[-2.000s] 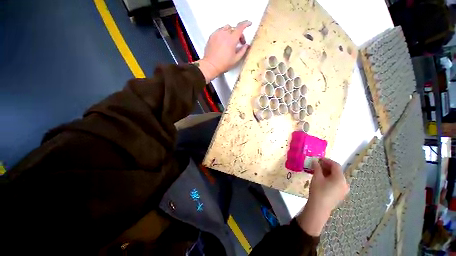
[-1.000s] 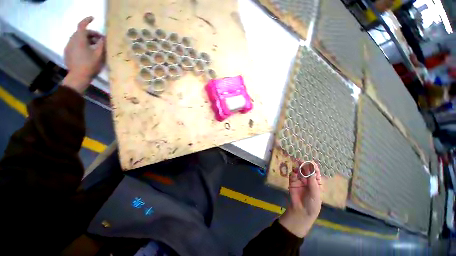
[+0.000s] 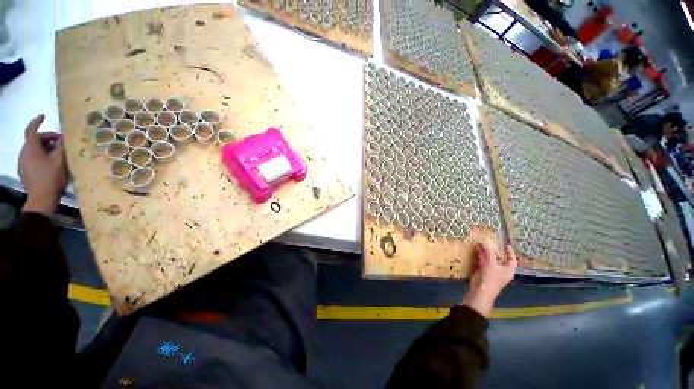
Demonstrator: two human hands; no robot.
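Observation:
The work board (image 3: pixel 175 243) lies at the left with a loose cluster of pale rings (image 3: pixel 156 133). The bright pink device (image 3: pixel 266 166), with a white patch, sits on it just right of the rings. My left hand (image 3: pixel 46 163) is at the board's left edge, fingers apart and empty. My right hand (image 3: pixel 491 275) is at the near edge of the loading board (image 3: pixel 415 254), by the front row of packed rings. Its fingertips are apart and no ring shows between them. Its palm side is partly hidden.
More ring-filled boards (image 3: pixel 555 209) lie beyond and right of the loading board. White table top (image 3: pixel 335 125) shows between the boards. A dark blue cloth (image 3: pixel 11 71) lies at the far left. A yellow floor line (image 3: pixel 396 312) runs below the table edge. Cluttered shelving stands at the upper right.
The view has swung right. My right hand left the pink device with a ring at its fingertips and moved to the loading board's front row; that ring no longer shows in the hand.

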